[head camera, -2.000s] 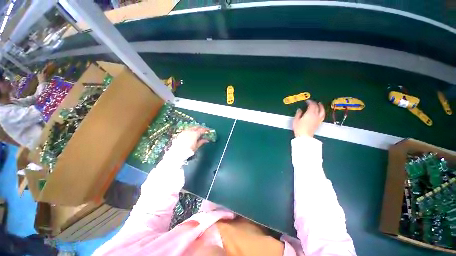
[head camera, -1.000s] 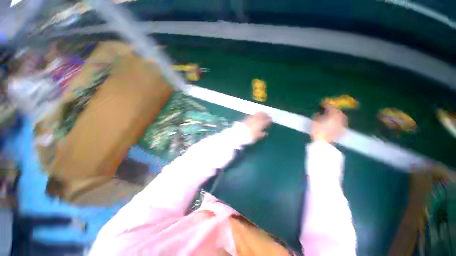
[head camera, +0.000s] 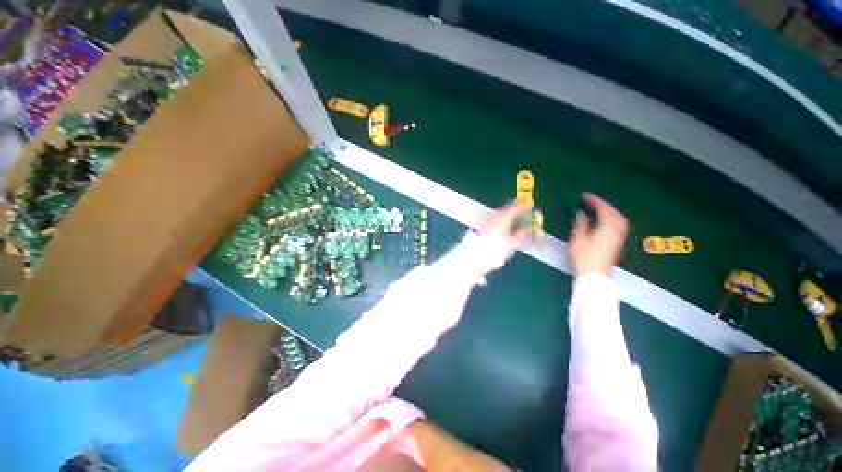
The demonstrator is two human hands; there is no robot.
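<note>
My left hand [head camera: 506, 225] is over the pale belt rail [head camera: 415, 189], its fingers closed on a small green circuit board strip [head camera: 537, 221] with a yellow-gold edge, mostly hidden by the fingers. A yellow car-shaped shell [head camera: 524, 186] lies on the belt just beyond it. My right hand [head camera: 599, 236] is at the rail to the right, fingers curled but apart, with no held thing visible. Another yellow shell [head camera: 667, 244] lies on the belt to its right. The pile of circuit board panels [head camera: 314, 241] lies on the bench at left.
A large carton of boards [head camera: 157, 194] stands at left, beside a white post [head camera: 286, 69]. A small box of boards [head camera: 734, 415] is at lower right. Wired yellow units [head camera: 379, 125] and more yellow parts lie along the green belt [head camera: 462, 111]. An open brown flap [head camera: 226, 383] is at lower left.
My left hand has moved right from the board pile to the rail. My right hand has shifted slightly right and away from the yellow shell. The view has turned, and yellow parts appear farther right.
</note>
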